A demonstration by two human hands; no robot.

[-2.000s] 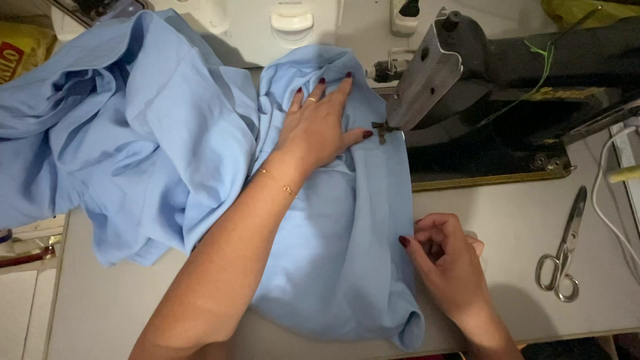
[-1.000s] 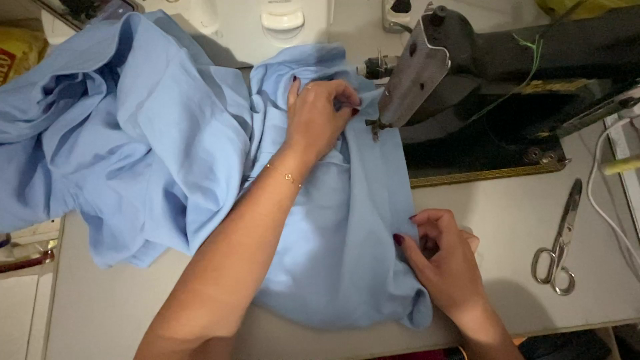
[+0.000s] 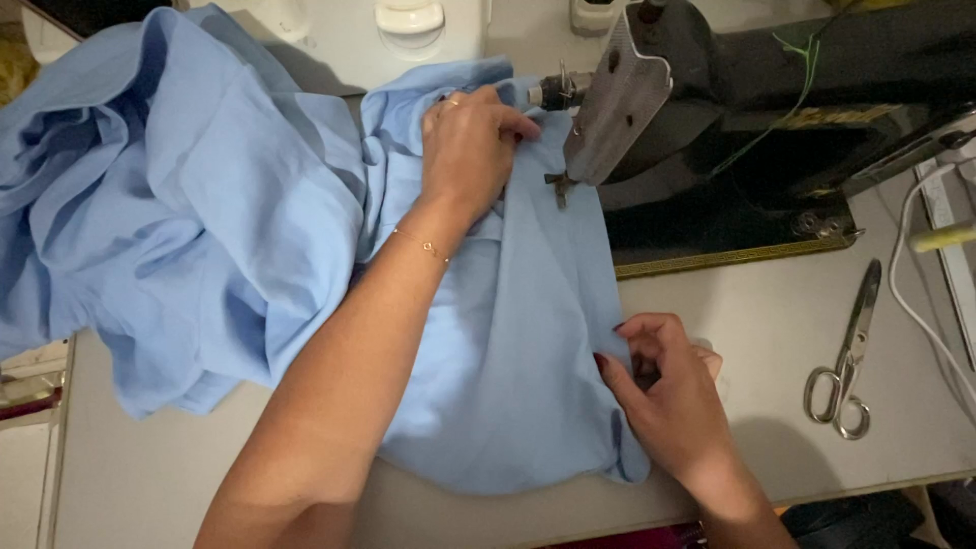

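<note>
Light blue fabric (image 3: pixel 534 305) lies in folds over the table and under the presser foot (image 3: pixel 561 187) of a black sewing machine (image 3: pixel 732 152). My left hand (image 3: pixel 473 149) rests on the fabric left of the needle area, fingers curled; whether it pinches a fold is hard to see. At the fabric's right edge, nearer the front, my right hand (image 3: pixel 667 381) has the edge between thumb and forefinger. Metal scissors (image 3: pixel 846 358) lie on the table to the right of that hand, their handles toward the front.
A large heap of the same blue fabric (image 3: pixel 229 198) covers the left side. Behind it stands a white machine (image 3: pixel 335 38) with a knob. A white cable (image 3: pixel 915 305) runs along the right, near a yellow-handled item (image 3: pixel 943 238). The grey tabletop (image 3: pixel 770 305) has its front edge below.
My left hand was spread flat on the fabric two seconds ago; its fingers are now curled in. My right hand stays at the fabric's right edge.
</note>
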